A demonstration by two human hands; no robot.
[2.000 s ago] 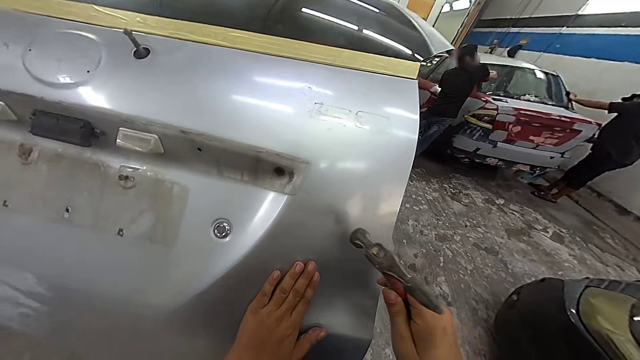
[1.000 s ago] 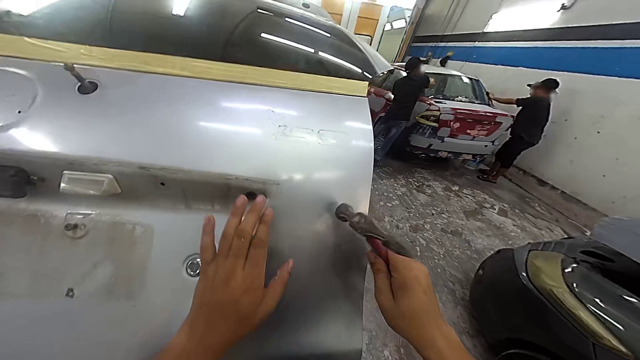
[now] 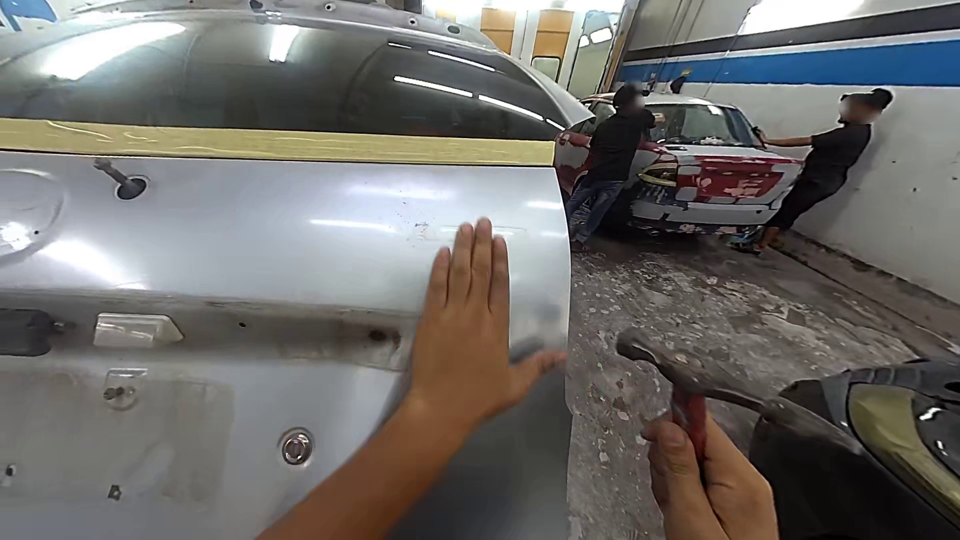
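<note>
My left hand (image 3: 469, 337) lies flat, fingers pointing up, against the silver trunk lid of a car (image 3: 337, 247), near its right edge; the thumb reaches out to that edge. In my right hand (image 3: 701, 472) is a body hammer (image 3: 694, 379), gripped by its red handle. Its dark metal head stands off to the right of the lid, apart from the panel, over the floor. Left of my left hand are a plate recess with a lamp (image 3: 136, 330) and a round lock cylinder (image 3: 296, 448).
Yellow masking tape (image 3: 285, 144) runs below the rear window. At the lower right is a dark bumper with a lamp (image 3: 900, 427). Two people (image 3: 611, 150) (image 3: 832, 157) stand beside a partly red, partly grey car (image 3: 720, 180) near the wall. The concrete floor (image 3: 660, 292) is speckled.
My left hand has slid upward over the lid from its lower part. The hammer, earlier with its head at the lid's right edge, has moved right, away from the panel.
</note>
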